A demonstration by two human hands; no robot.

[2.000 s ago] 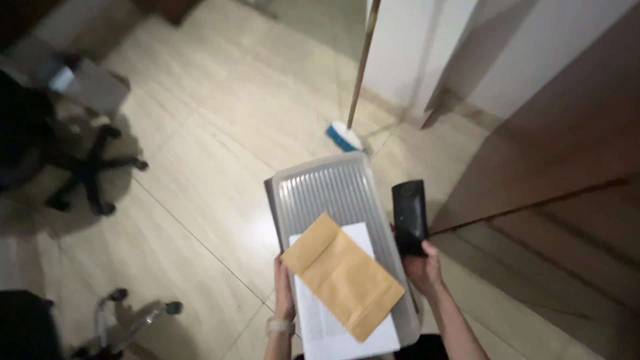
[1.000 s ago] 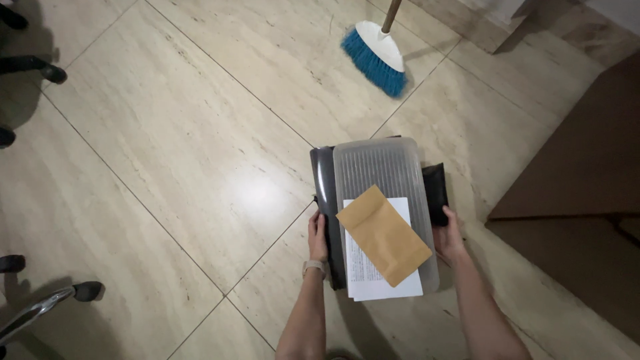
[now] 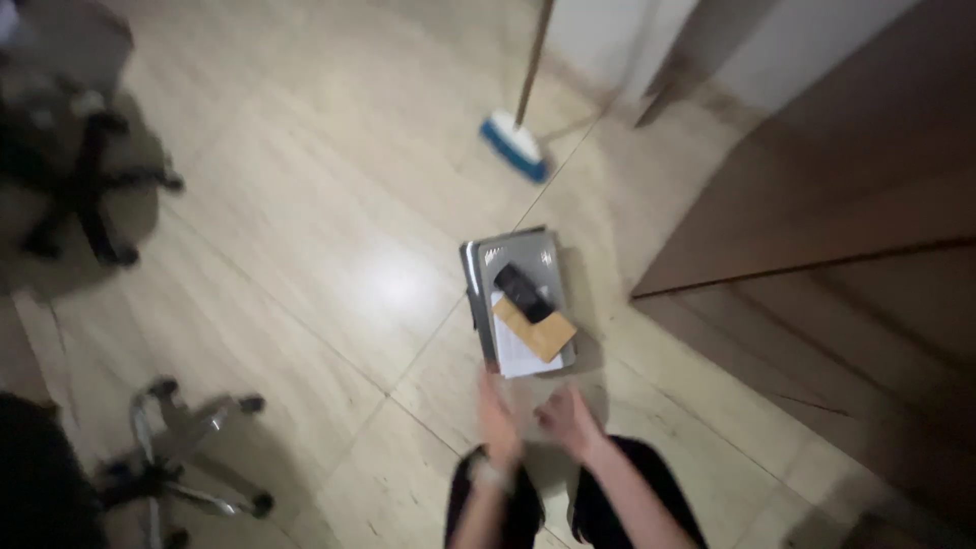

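Note:
A stack lies on the tiled floor in front of my knees. At its base is a dark folder or case point(image 3: 478, 305), with a translucent ribbed plastic tray or lid point(image 3: 526, 248) over it. White papers point(image 3: 518, 357) rest on that, a brown paper envelope point(image 3: 550, 335) overlaps them, and a black case or pouch point(image 3: 523, 293) lies across the envelope's upper end. My left hand point(image 3: 497, 419), blurred, is just below the stack's lower left corner and appears empty. Close by on the right, my right hand point(image 3: 568, 419) has partly curled fingers and no visible object in it.
A broom with blue bristles point(image 3: 512, 149) stands beyond the stack. Wheeled chair bases, one black point(image 3: 84, 187) and one chrome point(image 3: 152, 476), are on the left. Brown wooden furniture point(image 3: 831, 229) fills the right side, beside a white wall.
Both hands have let go of the stack and drawn back toward my knees. The black case, at the stack's right side earlier, now lies on top of the envelope.

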